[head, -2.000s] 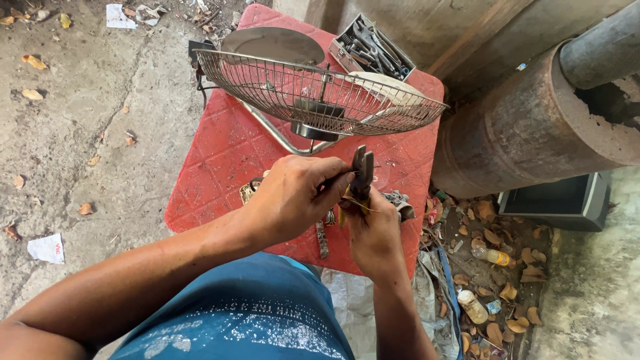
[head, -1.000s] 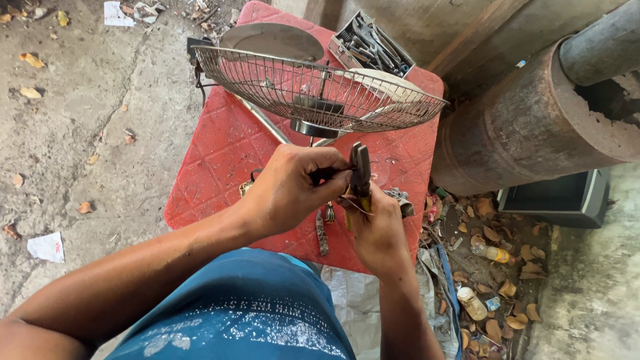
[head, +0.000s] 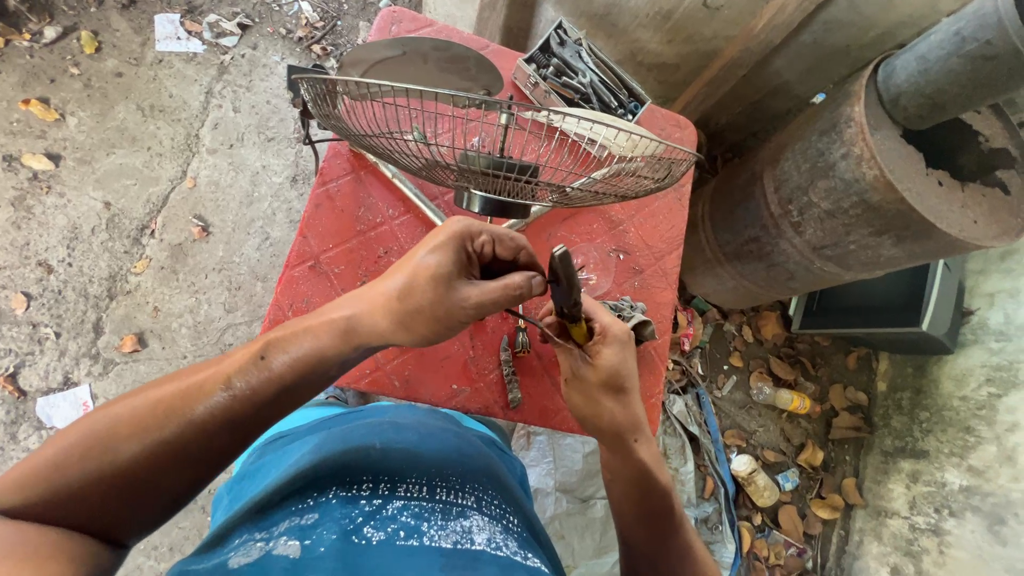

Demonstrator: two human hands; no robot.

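My right hand (head: 596,368) is closed around yellow-handled pliers (head: 566,288), jaws pointing up. My left hand (head: 460,284) is beside the jaws, thumb and fingertips pinched on a thin dark wire (head: 532,322), part of which runs down to my right hand. Whether the jaws are closed on the wire is hidden. Just beyond my hands a wire fan guard (head: 496,152) with a dark motor housing (head: 494,192) stands on a red table (head: 352,248). Between my hands, nearer my body, lie a screwdriver (head: 522,338) and a worn, knife-like tool (head: 510,374). A grey rag (head: 632,318) is right of my right hand.
An open metal box (head: 532,80) of tools stands at the table's far edge, by a pale fan blade (head: 600,132) and a dark round plate (head: 420,68). To the right are a rusty metal drum (head: 808,192), a dark-framed casing (head: 936,312), bottles and dry leaves.
My left hand stays near the plier jaws, its wrist and fingers slightly turned. More of the screwdriver and of the thin wire shows now between my hands.
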